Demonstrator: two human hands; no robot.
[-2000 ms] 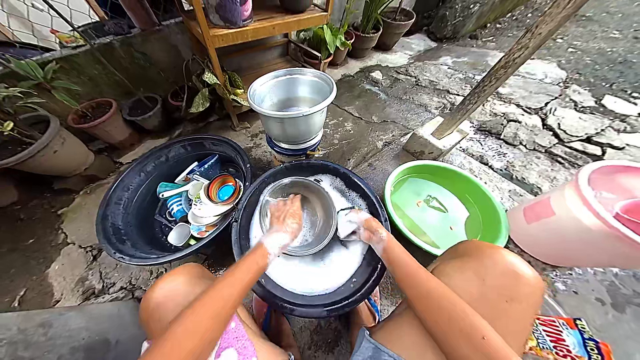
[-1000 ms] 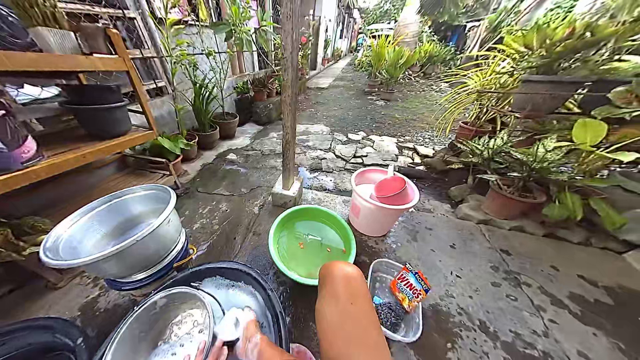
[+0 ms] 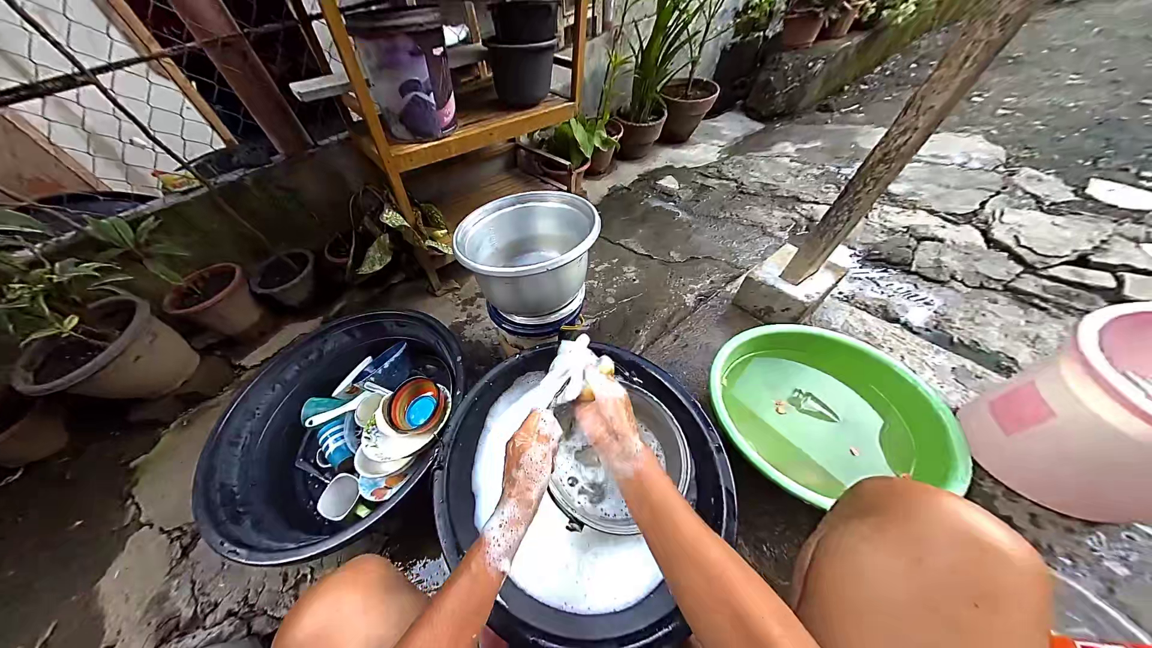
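Observation:
In front of me stands a black basin (image 3: 589,621) of soapy water, with a metal pot or bowl (image 3: 679,432) in its right part. My left hand (image 3: 529,454), covered in suds, is raised over the basin's middle and grips a thin part of a foam-covered utensil, whose exact kind I cannot tell. My right hand (image 3: 612,418) is just beside it, above the metal vessel, closed around a foamy sponge or cloth (image 3: 585,369) pressed to the utensil. The suds hide most of what lies between the hands.
A black basin (image 3: 234,486) of cups, bowls and plates (image 3: 378,450) sits at left. An aluminium basin (image 3: 531,243) stands behind. At right are a green basin (image 3: 841,414) of water, a pink bucket (image 3: 1062,423) and a wooden post (image 3: 909,135). A wooden shelf (image 3: 486,135) holds pots.
The view has swung right and back. Two seconds ago my hands were apart, the left inside the metal vessel; now they are together and raised over the basin.

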